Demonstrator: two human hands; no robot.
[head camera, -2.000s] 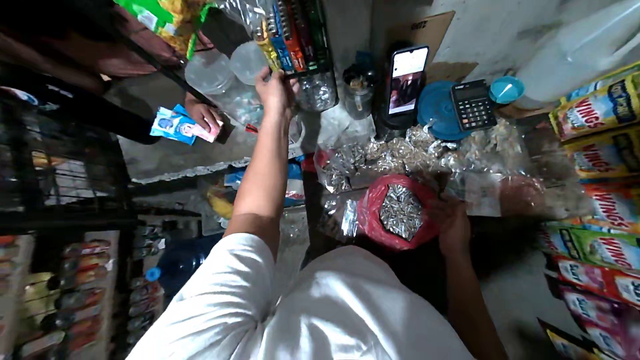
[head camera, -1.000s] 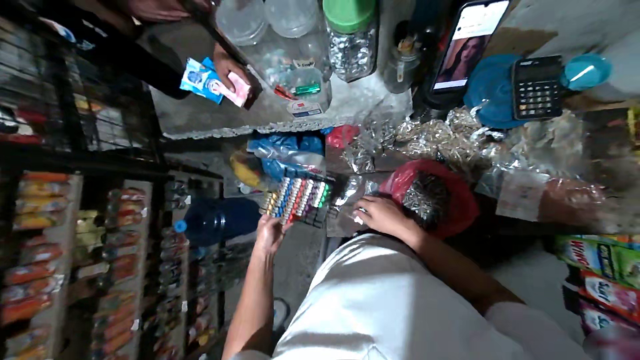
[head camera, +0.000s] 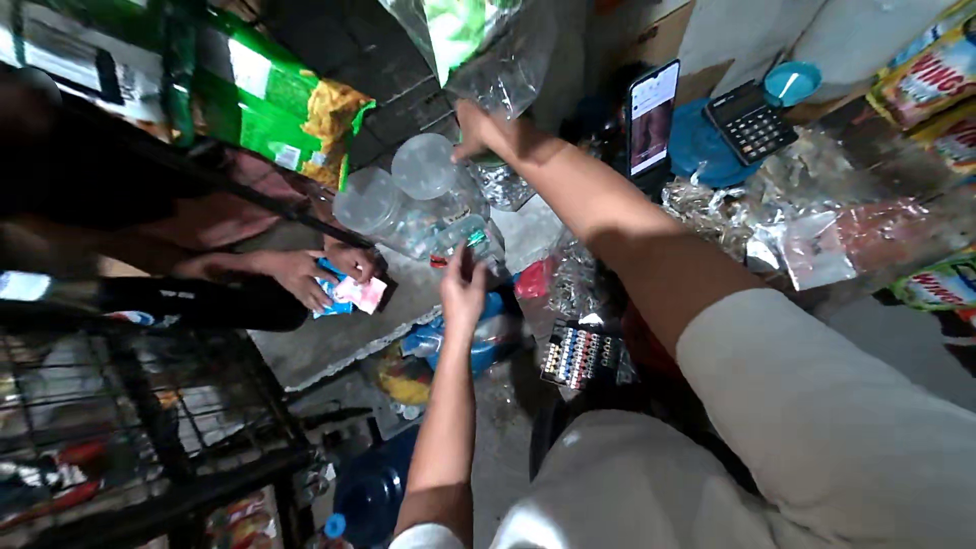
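My left hand (head camera: 463, 288) is at the near edge of a small clear plastic container (head camera: 467, 229) holding green and red items, its fingers apart with nothing seen in them. My right hand (head camera: 480, 131) reaches far forward, its fingers partly behind a clear hanging plastic bag (head camera: 507, 69) and beside the round lid (head camera: 424, 166) of a clear jar. A jar of silvery packets (head camera: 505, 187) stands below its wrist. Whether it grips anything is unclear. A black rack of small colourful tubes or sachets (head camera: 581, 354) lies near my body, right of my left hand.
Another person's hands (head camera: 320, 278) hold blue and pink packets (head camera: 347, 293) at the left of the concrete counter (head camera: 305, 351). A phone (head camera: 653, 118), a calculator (head camera: 749, 123) and plastic packets (head camera: 823, 236) are at right. A dark wire rack (head camera: 152, 412) borders the left.
The rack of tubes has left my left hand and lies near my body. My left hand has moved forward to the small container; my right hand has moved from beside the red bag to the jars.
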